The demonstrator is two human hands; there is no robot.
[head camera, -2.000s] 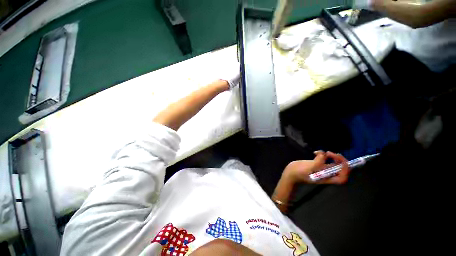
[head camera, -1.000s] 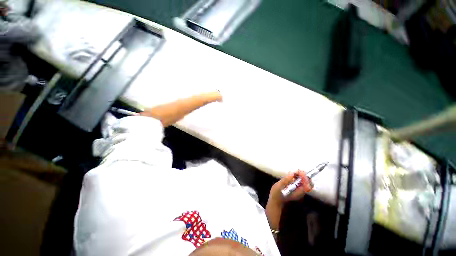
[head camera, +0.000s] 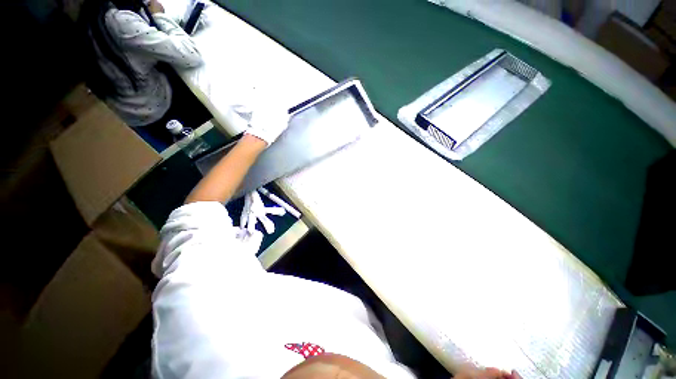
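A long shallow metal chassis, silver-grey inside with a dark rim, lies slanted across the padded bench and overhangs its near edge. My left hand, in a white glove, grips the chassis by its left long rim; its fingers are blurred. My right hand, bare, shows only as a sliver at the bottom edge. Its fingers and anything in them are cut off; no marker shows there.
Another chassis lies on bubble wrap on the green belt. A further chassis is at lower right, with a dark object above it. A limp white glove, a bottle, cardboard and a seated person are left.
The view has swung left. My gloved left hand has moved from above the bare bench onto the chassis at left. My right hand has dropped mostly out of view, and its marker no longer shows.
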